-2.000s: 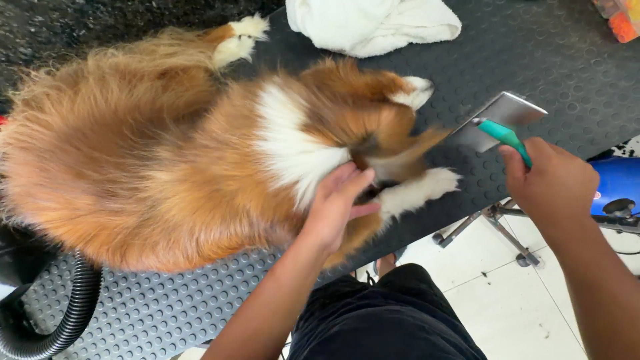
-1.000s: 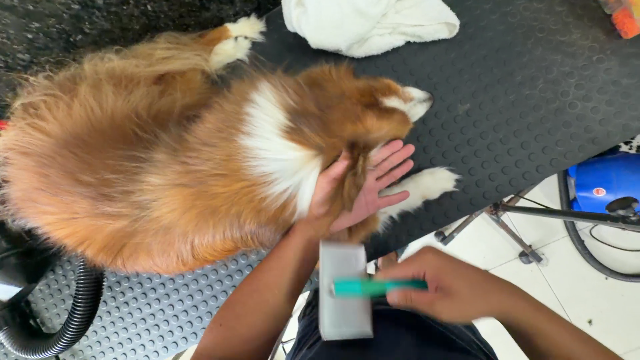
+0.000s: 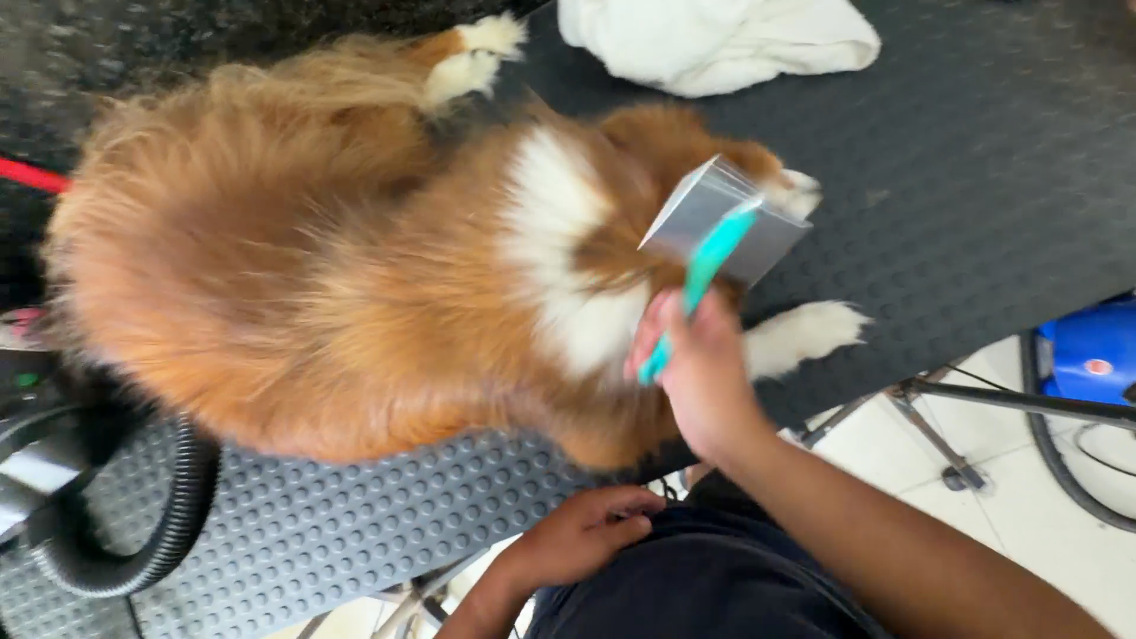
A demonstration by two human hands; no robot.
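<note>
A brown and white long-haired dog [image 3: 382, 266] lies on a black studded rubber mat [image 3: 958, 160], its head toward the right. My right hand [image 3: 701, 364] is closed around the teal handle of a slicker brush [image 3: 732, 235], whose wide metal head is over the dog's head and partly hides it. Blur leaves unclear whether the pins touch the fur. My left hand [image 3: 595, 532] is off the dog, beside the table edge against my dark clothing, fingers loosely curved; nothing shows in it.
A white towel [image 3: 710, 44] lies at the mat's far side. At lower left, a ribbed black hose [image 3: 191, 497] curves close to the dog's rear. Metal legs [image 3: 932, 435] and a blue machine [image 3: 1096, 355] with a hose stand beyond the table at right. A red strap [image 3: 31, 175] reaches the dog's rear.
My left hand has left the dog's ear and come down beside my body. My right hand has carried the brush from in front of my body up over the dog's head.
</note>
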